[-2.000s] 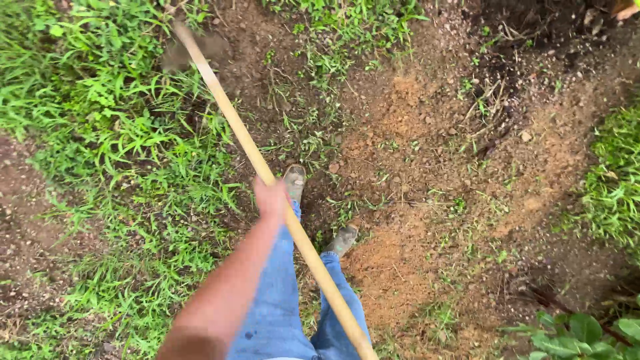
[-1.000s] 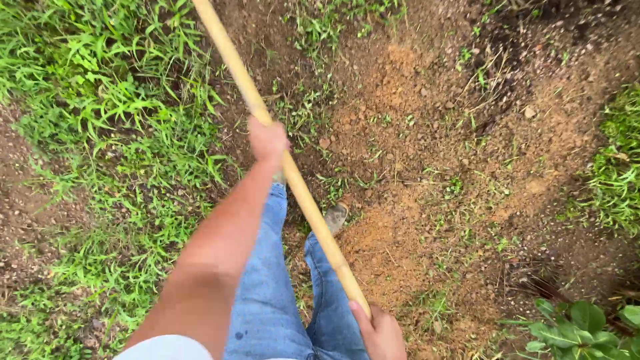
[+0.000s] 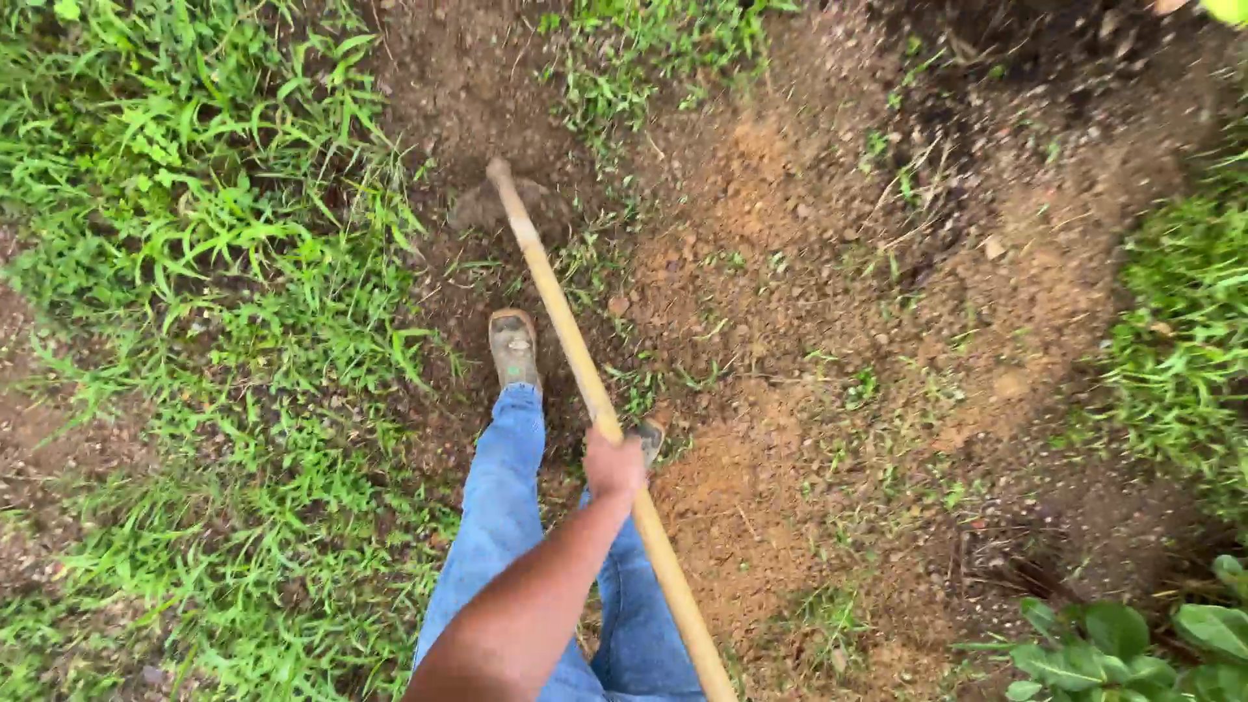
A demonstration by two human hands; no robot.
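My left hand (image 3: 614, 466) is closed around the pale wooden handle (image 3: 564, 312) of a hoe, just above my knees. The handle slants from upper left to the bottom edge. At its far end, the rounded, soil-coloured hoe blade (image 3: 548, 207) is blurred against the brown soil, beyond my left boot (image 3: 513, 341). Whether the blade cuts into the ground cannot be told. My right hand is out of view, as is the near end of the handle.
Green weeds (image 3: 224, 234) grow thickly on the left. Reddish soil (image 3: 770, 487) with stones and scattered grass lies to the right. A leafy plant (image 3: 1111, 643) stands at the lower right, below a grass patch (image 3: 1185, 341). My right boot (image 3: 651, 439) is partly behind the handle.
The hoe and my left hand have moved toward my body, and the blade, out of view one second ago, shows again. My right hand, seen on the handle then, has left the view.
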